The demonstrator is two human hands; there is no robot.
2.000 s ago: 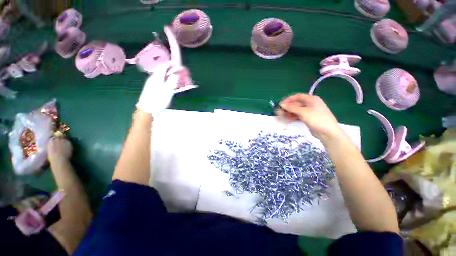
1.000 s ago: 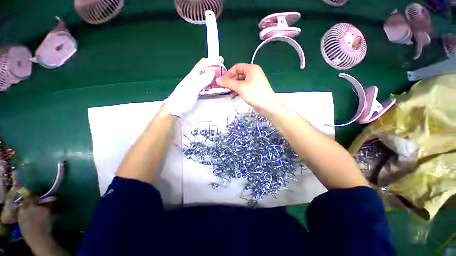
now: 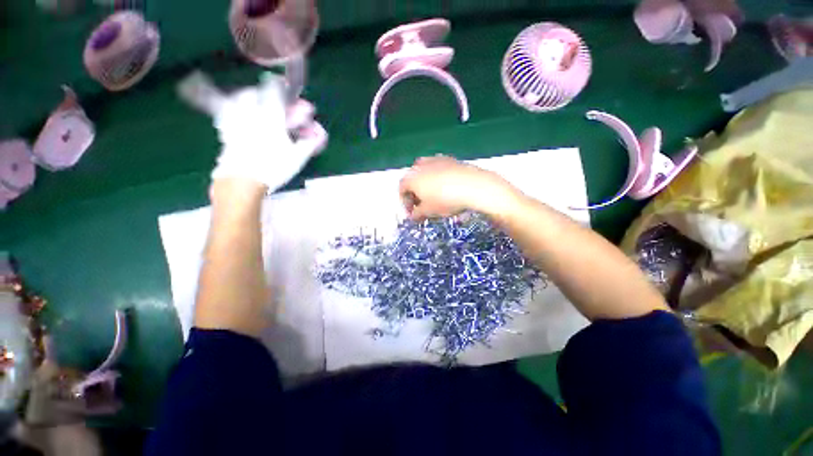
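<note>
My left hand [image 3: 254,134], in a white glove and blurred, is at the upper left over the green surface. It is around a pink fan base [image 3: 306,129], whose parts show at its right side and above it. My bare right hand [image 3: 446,189] is at the top edge of the pile of small silvery springs [image 3: 446,276], its fingers curled down. Its fingertips are mostly hidden, so I cannot tell if they hold a spring. The pile lies on white paper [image 3: 241,258].
Pink fan heads [image 3: 546,67] and bases with curved arms [image 3: 414,53] lie beyond the paper. Another base [image 3: 655,169] is at the right, beside a yellowish sack [image 3: 740,223]. Another person's hand [image 3: 53,401] is at the lower left near coppery parts.
The two hands were together at the base a second ago. My left hand has moved left with the base, and my right hand has moved down to the springs. The view has shifted slightly.
</note>
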